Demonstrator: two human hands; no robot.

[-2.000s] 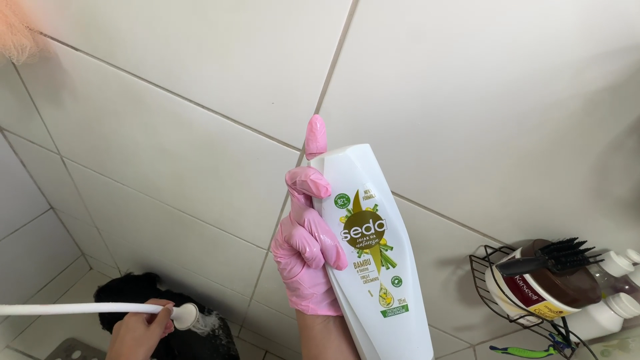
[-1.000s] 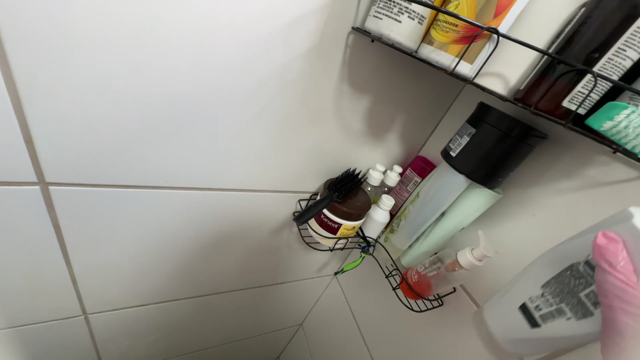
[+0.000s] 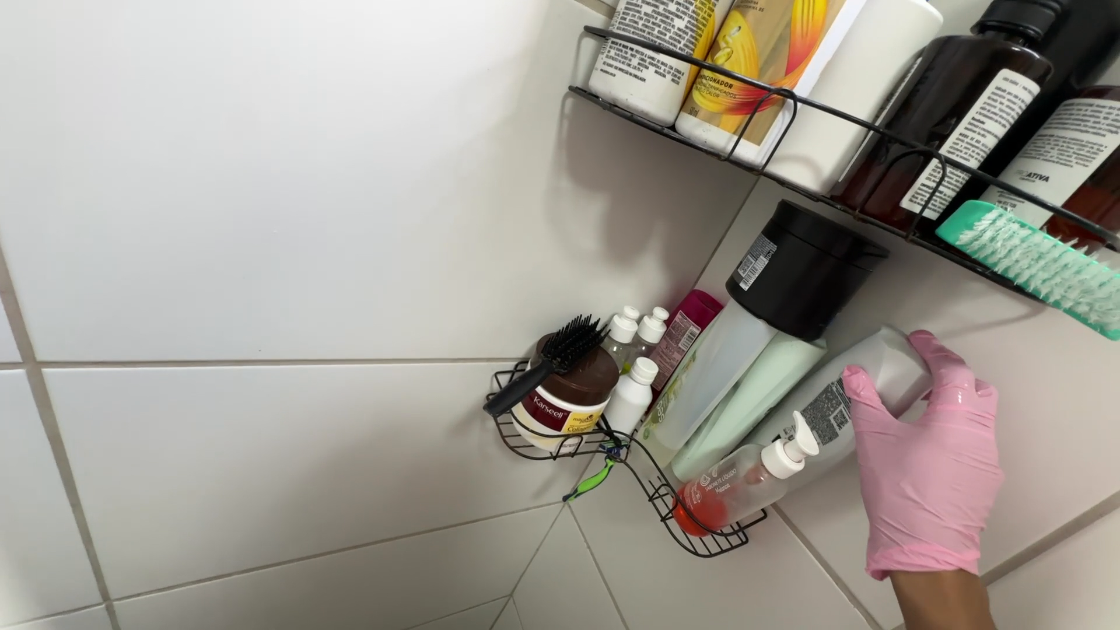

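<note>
My right hand (image 3: 932, 451), in a pink glove, grips the upper end of a white plastic bottle (image 3: 809, 402) between thumb and fingers. The bottle leans in the lower wire corner rack (image 3: 700, 547), behind a clear pump bottle (image 3: 731, 490) with red liquid. Pale green (image 3: 744, 411) and whitish (image 3: 713, 372) bottles stand left of it, beneath a wide black jar (image 3: 805, 267). Its lower end is hidden by the pump bottle. My left hand is not in view.
A brown-lidded jar (image 3: 564, 398) bears a black hairbrush (image 3: 551, 363) at the rack's left, near small white-capped bottles (image 3: 632, 394). A green razor (image 3: 592, 479) hangs below. The upper wire rack (image 3: 822, 197) holds several bottles and a green scrubbing brush (image 3: 1041, 262).
My right hand has brought the white bottle from in front of the tiled wall to the lower rack. My left hand, earlier holding a white hose, has left view as the camera turned.
</note>
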